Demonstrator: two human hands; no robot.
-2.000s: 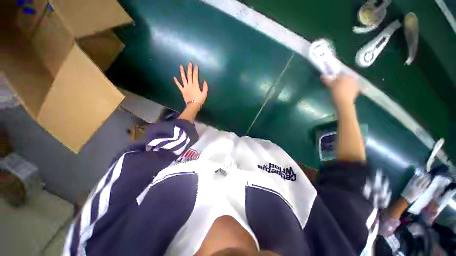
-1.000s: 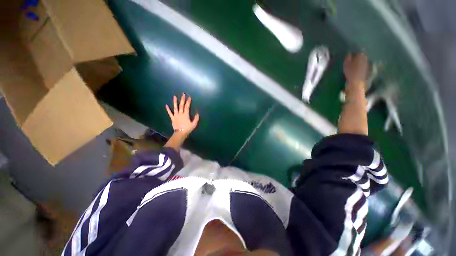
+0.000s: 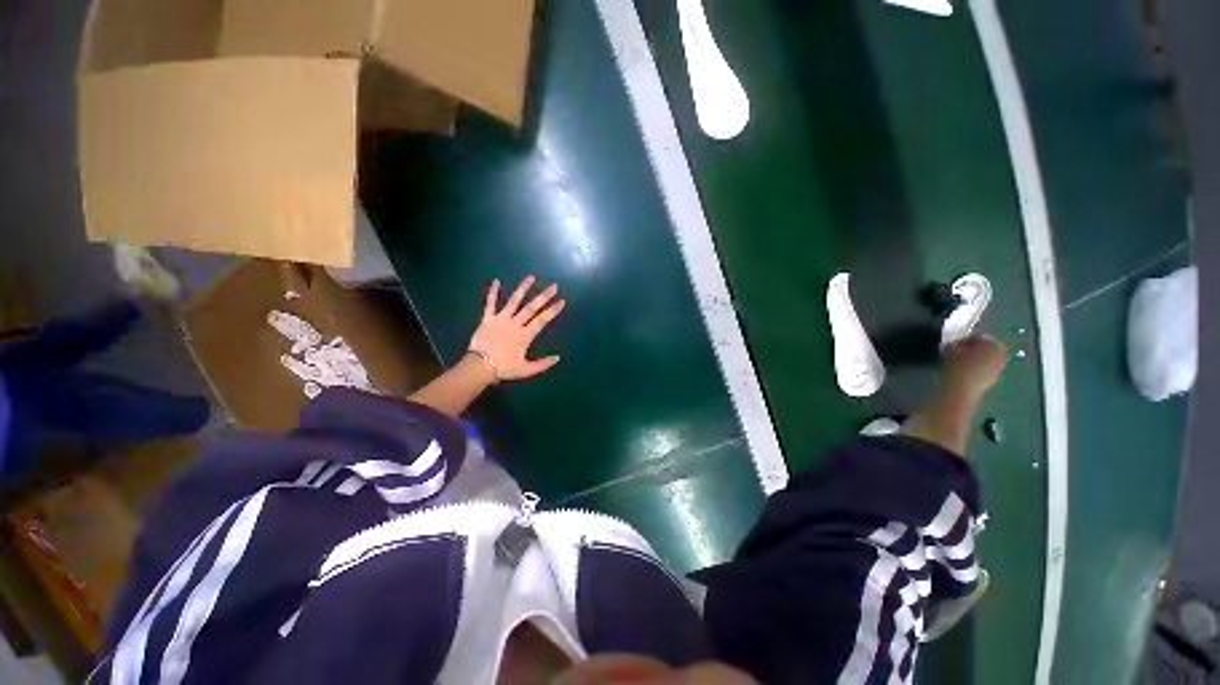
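Note:
My left hand (image 3: pixel 515 335) rests on the green ledge (image 3: pixel 522 442), fingers spread and empty. My right hand (image 3: pixel 977 364) reaches over the green belt, its fingers closed on the lower end of a white housing with a curved, hollow-looking wide end (image 3: pixel 965 308). The fingertips are too small to see clearly. A small dark thing (image 3: pixel 937 296) lies beside it. A white housing shell (image 3: pixel 854 341) lies on the belt left of my right hand. Another white shell (image 3: pixel 716 80) lies farther up the belt.
A large open carton (image 3: pixel 221 154) stands at upper left. A box below bench level (image 3: pixel 221 328) holds jumbled white parts (image 3: pixel 315 355). Pale rails (image 3: pixel 696 248) edge the belt. A white bundle (image 3: pixel 1164 335) lies beyond the far rail. Another person's dark blue sleeve (image 3: pixel 94 388) shows at left.
The view has turned, so the belt now runs nearly upright. My right hand has gone from the near rail, where it held a white part, to the far side of the belt. My left hand stays spread on the ledge.

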